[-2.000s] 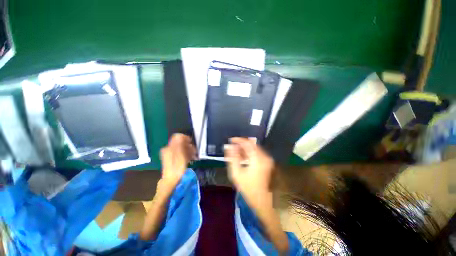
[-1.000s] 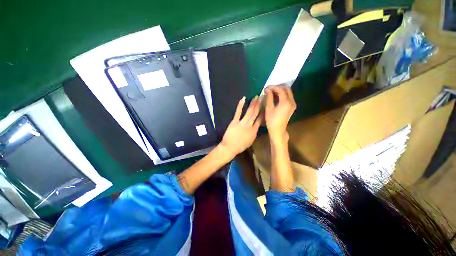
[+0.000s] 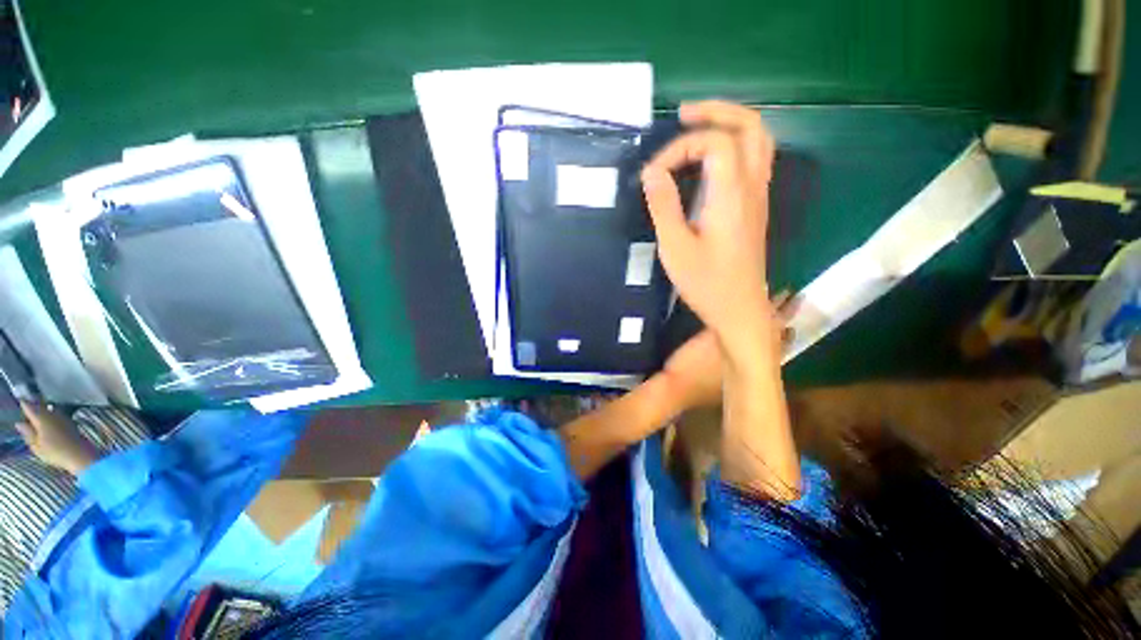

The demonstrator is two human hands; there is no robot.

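Note:
A tablet back cover (image 3: pixel 569 263) lies with its matte black inner face up and several white pads on it. It rests on a white separator sheet (image 3: pixel 453 163) over a black work mat (image 3: pixel 413 275). My right hand (image 3: pixel 720 213) is over the cover's upper right corner, fingers curled together; anything pinched there cannot be made out. My left hand (image 3: pixel 696 365) reaches under my right wrist, its fingertips at the lower end of a white release liner strip (image 3: pixel 895 256); it is partly hidden, so its grip is unclear.
At the left, a film-covered cover (image 3: pixel 225 288) lies on white sheets. Another person's hand (image 3: pixel 56 438) and blue sleeve are at the far left. A dark item with a silver square (image 3: pixel 1041 240) and clear plastic (image 3: pixel 1107 331) are at the right. Dark hair blocks the lower right.
My right hand has moved from the liner strip up and left to the cover's upper right corner. My left hand stays by the strip's lower end. The camera view has turned.

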